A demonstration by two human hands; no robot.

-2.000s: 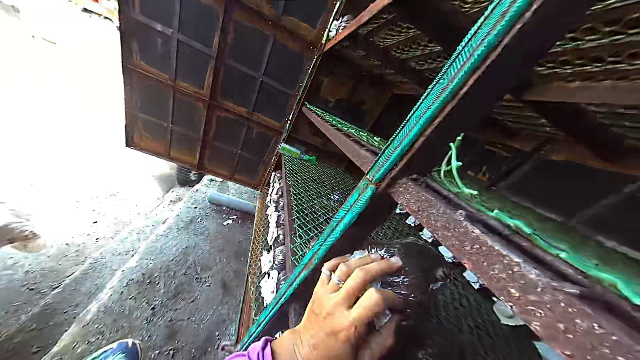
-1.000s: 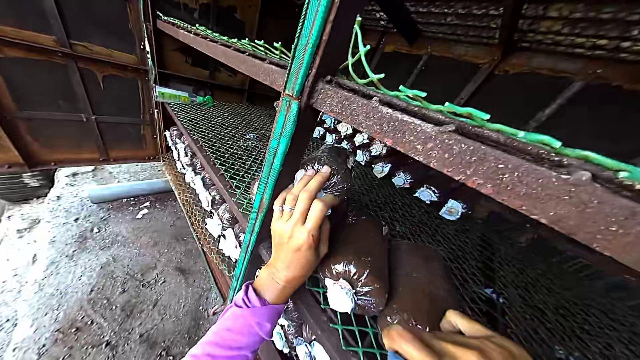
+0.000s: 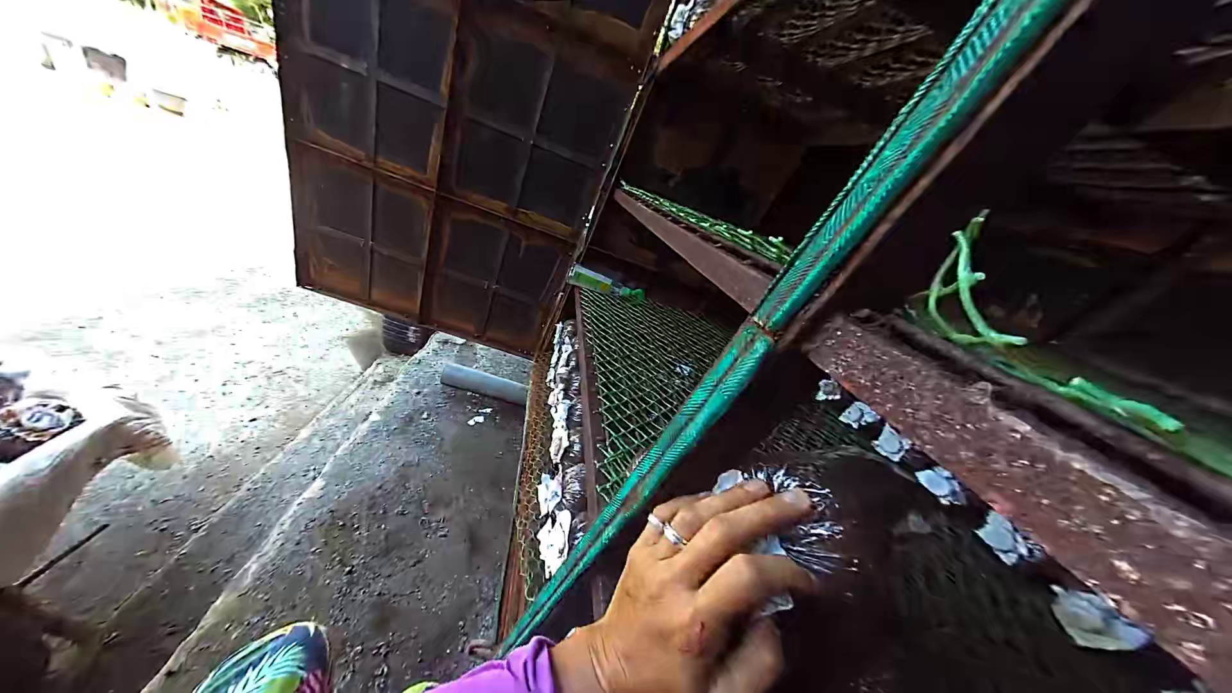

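My left hand (image 3: 707, 587), with rings and a purple sleeve, lies with bent fingers over the gathered plastic end of a dark filled bag (image 3: 847, 568) on the rack. White paper-like plugs (image 3: 890, 443) show in a row behind it, under a rusty shelf beam (image 3: 1020, 472). A post wrapped in green cord (image 3: 693, 414) slants up just left of the bag, close to my fingers. My right hand is out of the frame. More white-plugged bags (image 3: 558, 481) line the lower shelf at the left, beside green wire mesh (image 3: 640, 375).
A rusty metal door panel (image 3: 433, 183) stands at the back left. A grey pipe (image 3: 483, 383) lies on the concrete step (image 3: 385, 520). A green-and-white packet (image 3: 602, 282) rests on the mesh. Loose green cord (image 3: 972, 289) hangs above the beam. A white sack (image 3: 77, 462) is at far left.
The view has swung and tilted. My right hand, at the lower edge a second ago, has left the frame. My left hand is again over a bag's gathered end.
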